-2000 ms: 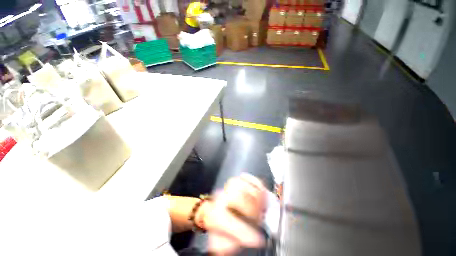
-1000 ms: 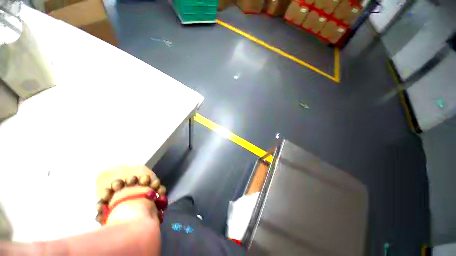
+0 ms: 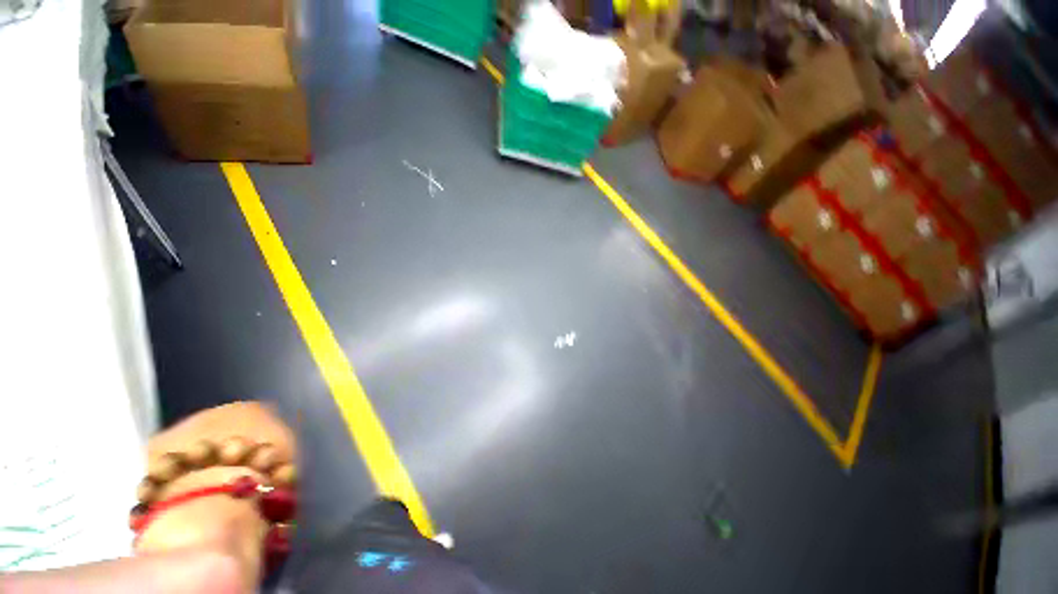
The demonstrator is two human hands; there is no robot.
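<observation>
My left hand (image 3: 238, 432) shows at the lower left beside the edge of a white-covered table (image 3: 64, 348). The wrist wears wooden beads and a red string. The hand is blurred and seen from the back; its fingers are hidden, so I cannot tell whether it holds anything. My right hand is not in view. My dark clothing with a small blue mark shows at the bottom, right of the wrist.
An open brown carton (image 3: 238, 110) stands on the grey floor at upper left. A green crate (image 3: 540, 122) has white material on top. Brown cartons (image 3: 708, 122) and stacked red-edged cartons (image 3: 870, 232) stand at upper right. A yellow floor line (image 3: 313, 331) runs ahead.
The view has swung left and moved forward past the table's end. The metal-topped bench and the handbags have left the picture. The open carton now shows fully, and my left hand sits farther left.
</observation>
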